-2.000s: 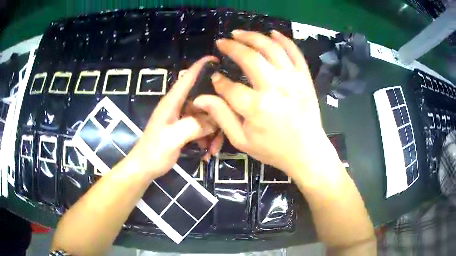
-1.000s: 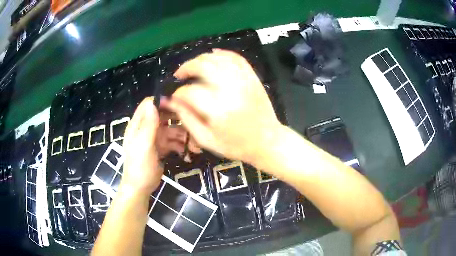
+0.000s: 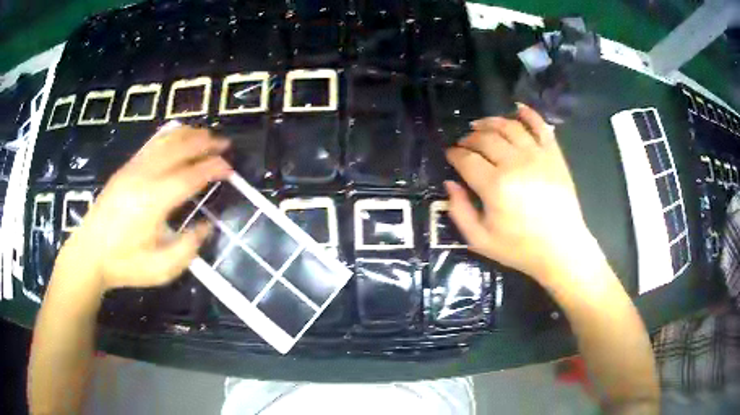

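My left hand (image 3: pixel 146 215) lies over the upper-left end of a white-edged sticker sheet (image 3: pixel 258 253) with dark cells. Its thumb and fingers are spread at the sheet; whether they grip it is unclear. The sheet lies slanted across a glossy black tray (image 3: pixel 385 154). The tray holds dark pieces with cream square outlines, such as one in the upper row (image 3: pixel 310 91) and one in the lower row (image 3: pixel 385 224). My right hand (image 3: pixel 515 190) is over the tray's right edge, fingers slightly apart, nothing visible in it.
Crumpled dark film scraps (image 3: pixel 560 61) lie beyond my right hand. Another sticker sheet (image 3: pixel 656 198) lies to the right, with a second black tray (image 3: pixel 716 154) at the far right. White-edged sheets (image 3: pixel 18 186) are at the far left. Checked fabric shows at the lower right.
My hands were together over the tray, partly hiding what they worked on. They have moved apart, left to the sheet and right to the tray's right edge. More outlined pieces show between them.
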